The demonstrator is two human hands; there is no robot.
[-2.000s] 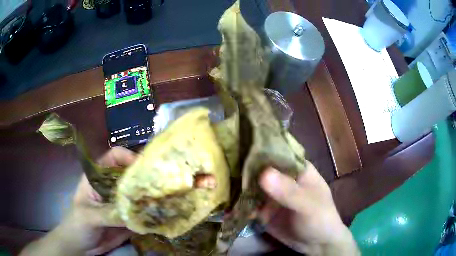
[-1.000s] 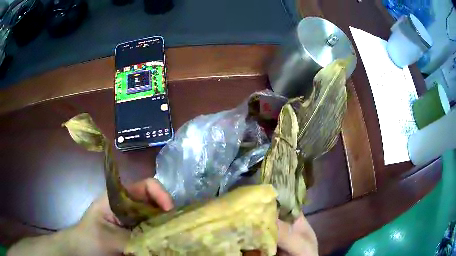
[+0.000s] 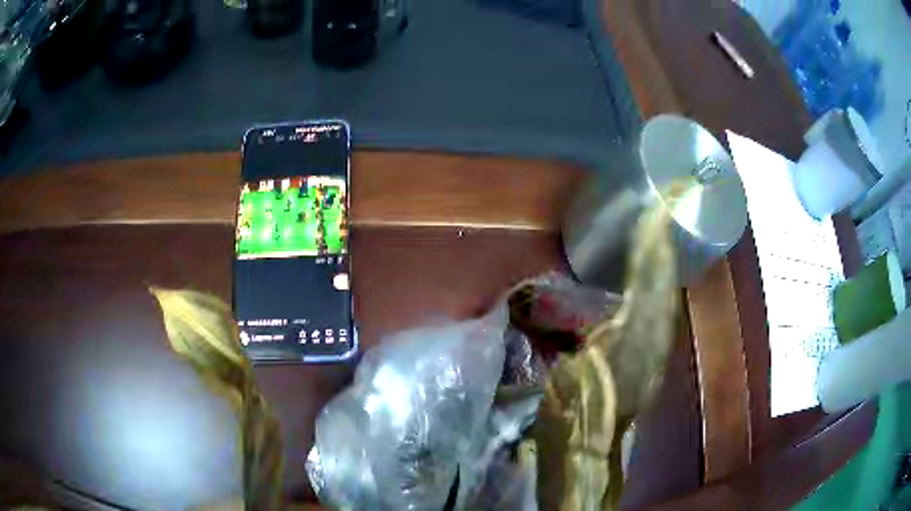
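Observation:
The tips of the wrapping leaves stick up from the bottom edge of the picture. One leaf (image 3: 222, 371) is at the left. Larger leaves (image 3: 609, 389), partly blurred, are at the right and cover part of the plastic bag. The rice dumpling is not in view. Both my hands are out of the picture below. A crumpled clear plastic bag (image 3: 420, 399) with red print lies on the table between the leaves. A smartphone (image 3: 293, 245) behind the left leaf shows a bright green video.
A metal canister (image 3: 689, 180) stands behind the right leaves. A paper sheet (image 3: 794, 289), a white cup (image 3: 837, 165) and a green cup (image 3: 867, 299) are at the right. A pen-like stick (image 3: 734, 55) lies top right. Black ware (image 3: 345, 30) stands on the dark tray.
The dumpling and both hands have dropped out below the picture's edge. The view has tipped upward, so the phone, bag and canister sit lower. The leaf tips remain visible.

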